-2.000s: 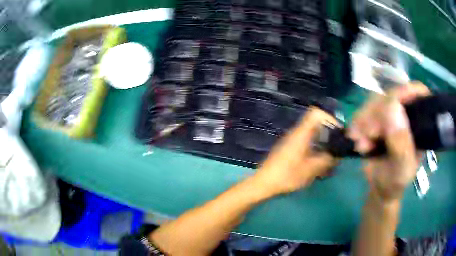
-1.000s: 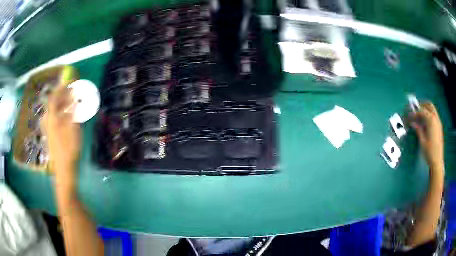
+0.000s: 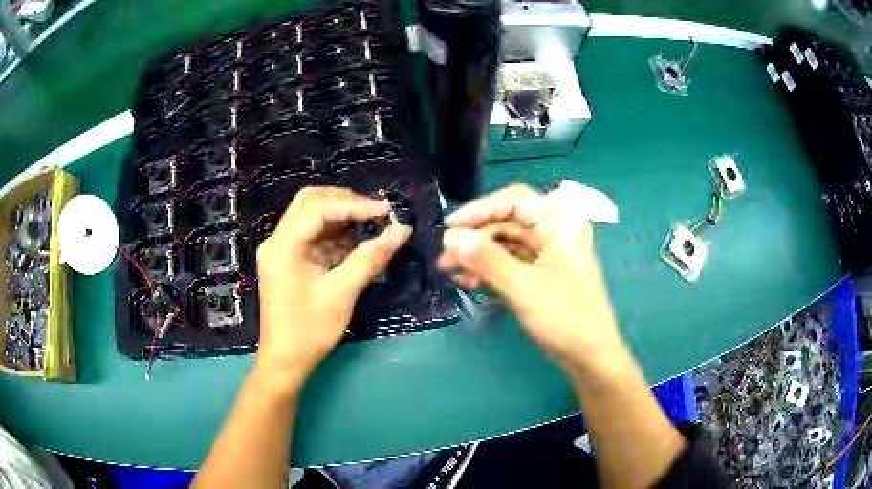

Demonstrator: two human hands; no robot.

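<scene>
My left hand (image 3: 320, 272) is over the front of the black blister tray (image 3: 402, 328) and pinches a small dark circuit board (image 3: 390, 212) with silver edges. My right hand (image 3: 540, 272) is just right of it, thumb and fingers pinched together. A small clear, blurred part (image 3: 470, 304) shows under its fingers, mostly hidden. The hands are a short gap apart. The black electric screwdriver (image 3: 461, 95) hangs upright above and between the hands. Dark modules with wires (image 3: 215, 253) fill many tray pockets.
Screw feeder (image 3: 540, 138) stands behind the white paper (image 3: 585, 202). Clear wired parts (image 3: 686, 250) lie right. Blue bin (image 3: 846, 329) is lower right, stacked black trays (image 3: 827, 143) far right. Yellow box (image 3: 62, 287) and white disc (image 3: 88, 234) are left.
My left hand has come from the yellow box and my right hand from the loose clear parts to the middle. Earlier, the hands held the screwdriver and a small part together; now it hangs free.
</scene>
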